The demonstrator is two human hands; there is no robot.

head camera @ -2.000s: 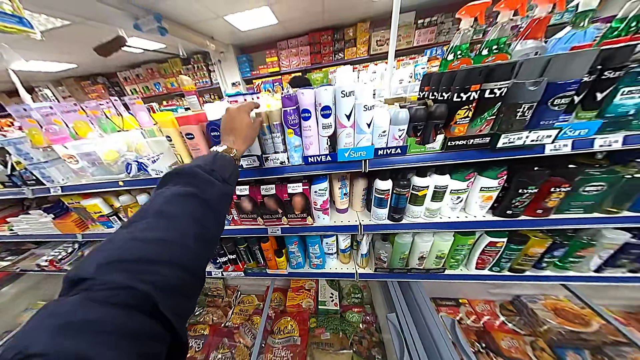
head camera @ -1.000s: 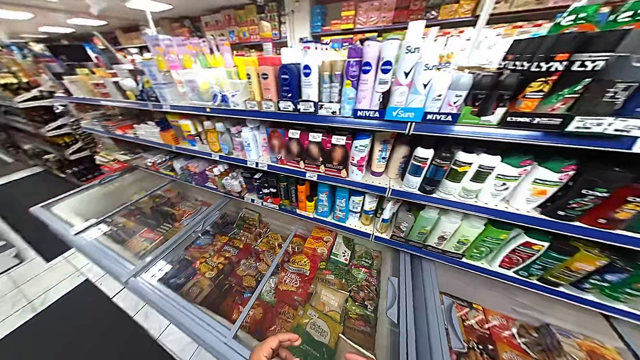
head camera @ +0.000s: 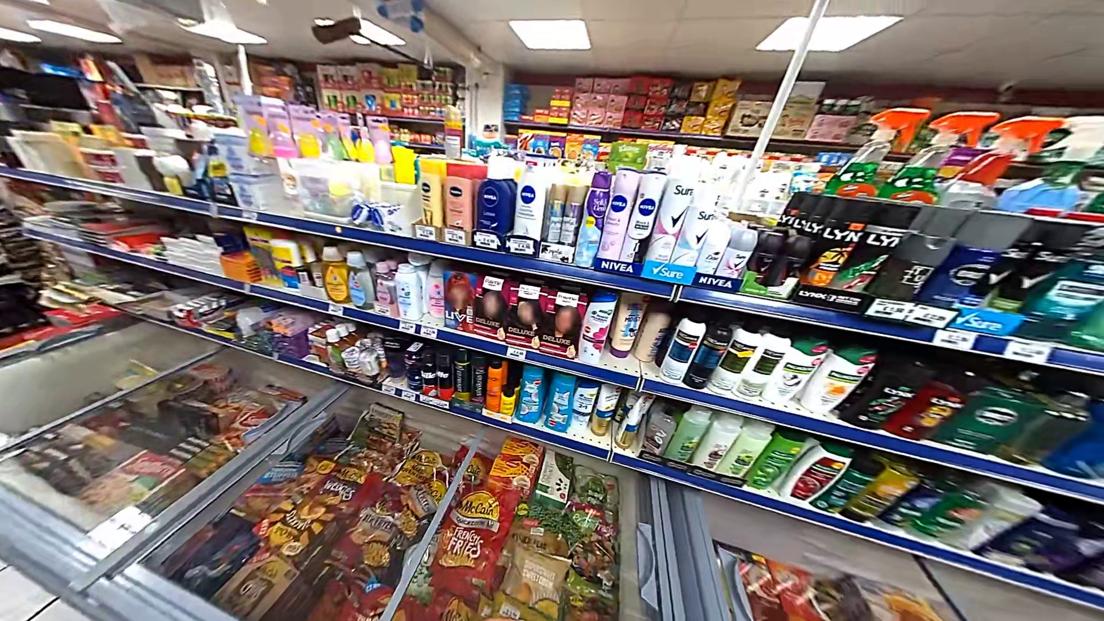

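Neither my left hand nor my right hand shows in the view of this moment. Ahead, the top shelf holds Nivea deodorant cans (head camera: 618,216), Sure aerosols (head camera: 677,220) and a dark blue Nivea lotion bottle (head camera: 494,207). Below them stand hair colour boxes (head camera: 524,319), white shampoo bottles (head camera: 681,349) and a pink-and-white bottle (head camera: 597,328). Blue bottles (head camera: 561,402) and green shower gel bottles (head camera: 774,459) line the bottom shelf. Spray bottles with orange triggers (head camera: 927,159) stand at the upper right.
Chest freezers with a grey frame (head camera: 664,552) run along the foot of the shelves. Under their glass lie bags of frozen food, including a red McCain fries bag (head camera: 470,535). A blue shelf edge (head camera: 552,274) crosses the view, and a white post (head camera: 789,86) rises above it.
The arm in a dark sleeve that reached to the top shelf two seconds ago is out of view. The fingers low over the freezer one second ago are gone too. The view has shifted.
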